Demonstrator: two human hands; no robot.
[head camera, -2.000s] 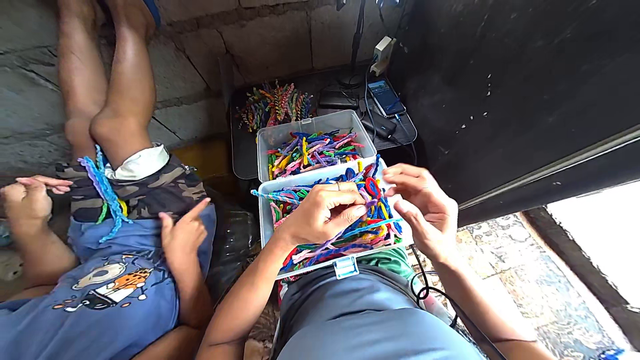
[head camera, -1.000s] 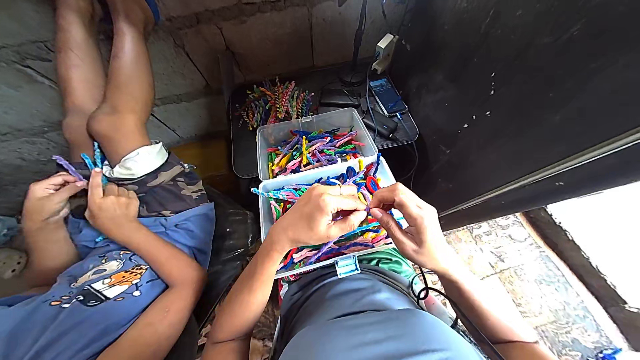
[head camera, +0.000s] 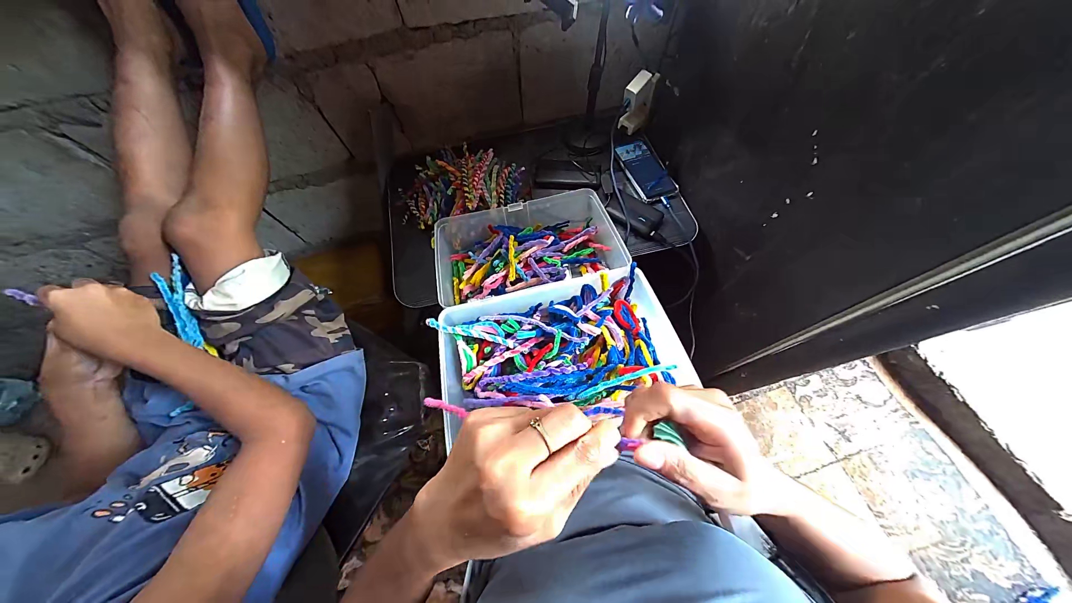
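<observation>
Close together at the near edge of a white plastic box (head camera: 662,322), my two hands work on fuzzy pipe cleaners. My left hand (head camera: 528,469), with a ring on one finger, pinches a pink and purple pipe cleaner (head camera: 444,408) whose pink end sticks out to the left. My right hand (head camera: 699,444) pinches its purple part just across from the left fingertips. Blue, red, green, yellow and pink pipe cleaners (head camera: 544,352) fill the box. The fingers hide much of the held piece.
Behind stands a clear box (head camera: 615,234) of short pipe cleaners, then a dark table (head camera: 410,276) with twisted bundles (head camera: 469,180), a phone (head camera: 645,167) and cables. A person (head camera: 251,419) sits at left holding pipe cleaners. A black panel (head camera: 837,167) rises at right.
My hands have moved lower, toward my lap, and the held pink and purple piece now shows. The seated person's hands have moved left, apart from the light-blue pieces on the lap.
</observation>
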